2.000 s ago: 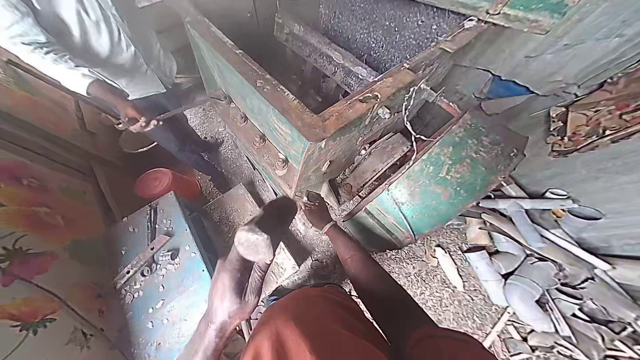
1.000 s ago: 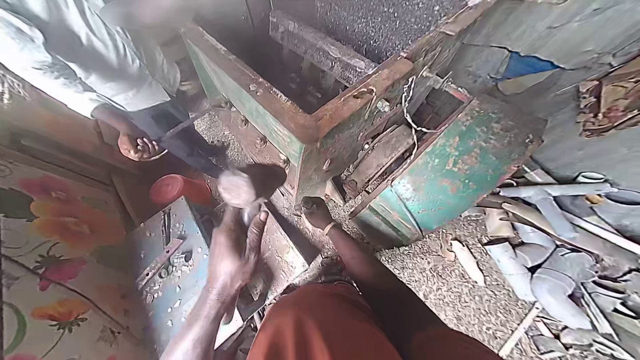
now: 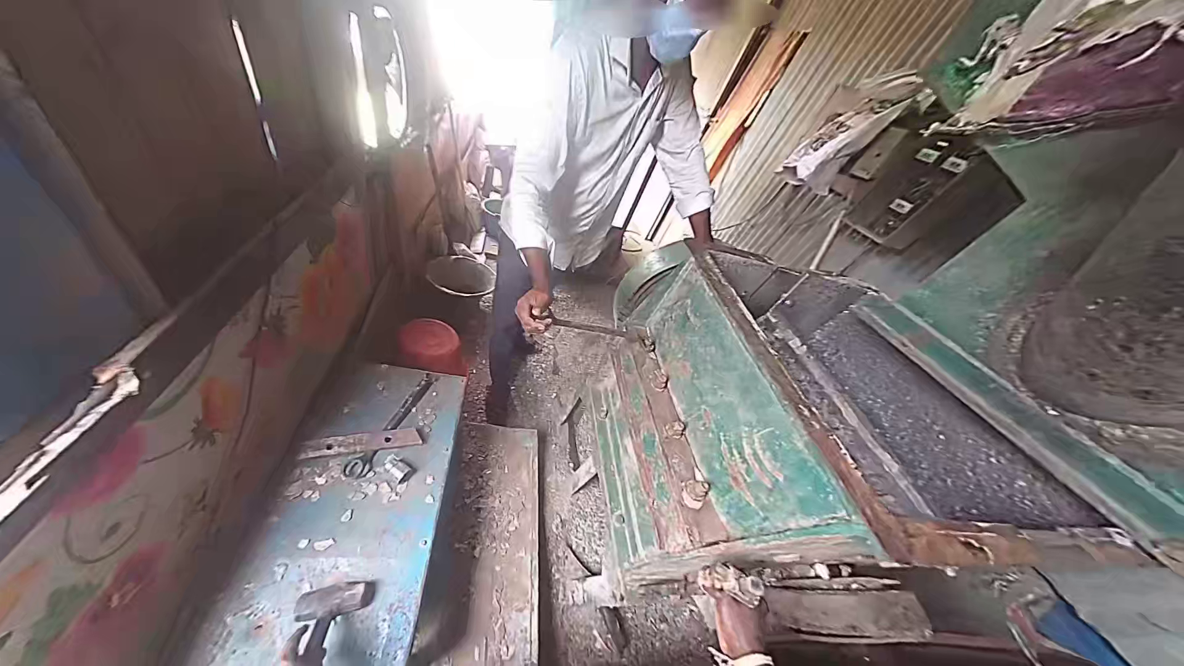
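At the lower left, my left hand (image 3: 298,646), mostly cut off by the frame edge, is closed round the handle of a hammer (image 3: 333,599) above a blue metal surface. My right hand (image 3: 733,610), with a band at its wrist, is at the near lower edge of a green-painted metal machine housing (image 3: 749,425). Its fingertips are at a small metal piece there; whether they grip it is unclear. Along the housing's side runs a rusty flange with several bolts (image 3: 694,490). Across from me a person holds a long wrench (image 3: 592,326), its far end at the uppermost bolt.
On the blue metal bench (image 3: 370,536) lie a flat bar with holes (image 3: 361,444), a ring-ended tool (image 3: 359,465), a socket-like piece (image 3: 398,469) and scraps. A wooden board (image 3: 499,546) lies beside it. Beyond are a red tub (image 3: 431,346) and a basin (image 3: 461,276).
The view has swung up and toward the bench. The hammer, earlier raised near the housing's corner in my left hand, is now over the bench. My right hand remains by the housing's lower corner.
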